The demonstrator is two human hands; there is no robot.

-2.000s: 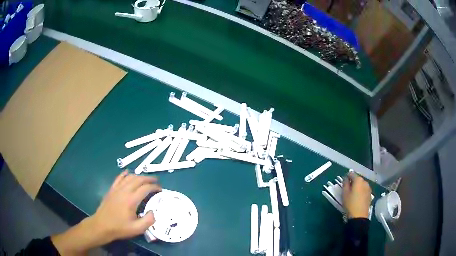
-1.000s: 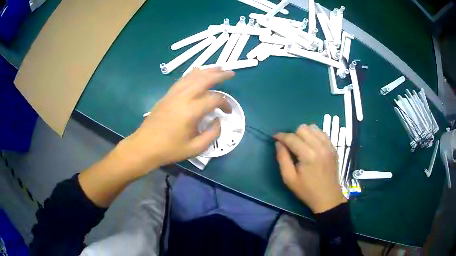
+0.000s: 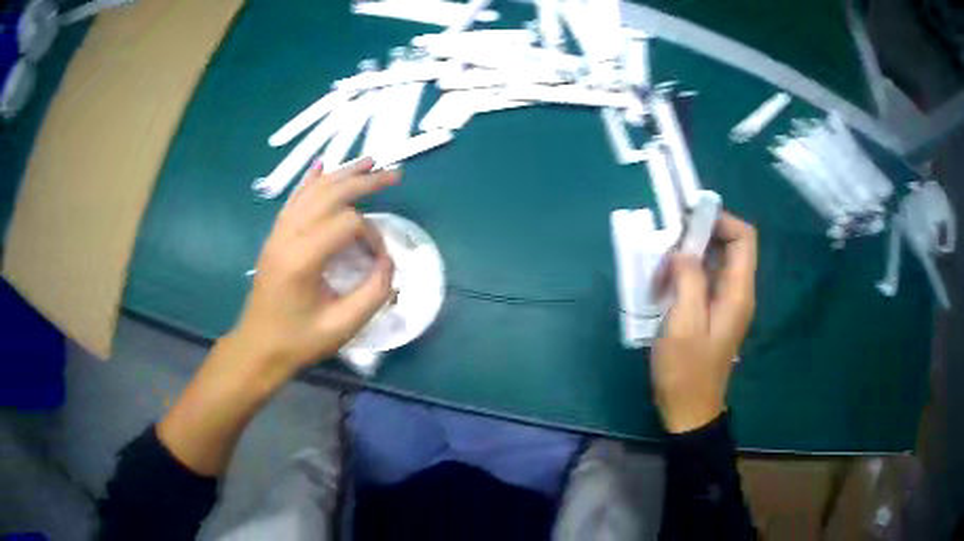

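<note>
A round white housing (image 3: 421, 283) lies near the bench's front edge. My left hand (image 3: 322, 269) is on its left side, thumb and a finger closed over it; the gripped part is hidden. A thin black lead (image 3: 513, 298) runs from the housing to the right across the green top. My right hand (image 3: 706, 306) holds a white antenna (image 3: 700, 224) upright between thumb and fingers, above and right of several parallel antennas (image 3: 634, 280). The picture is blurred; where the lead ends near my right hand is unclear.
A pile of loose white antennas (image 3: 476, 74) spreads across the back middle. A short white stick (image 3: 760, 117) and a bundle of slim antennas (image 3: 830, 174) lie at the right, near another white housing (image 3: 928, 217). A cardboard sheet (image 3: 116, 137) lies at the left.
My right hand has let go of the black lead, moved right and taken hold of a white antenna. The single antenna right of the parallel ones is gone from its place. My left hand stays at the housing.
</note>
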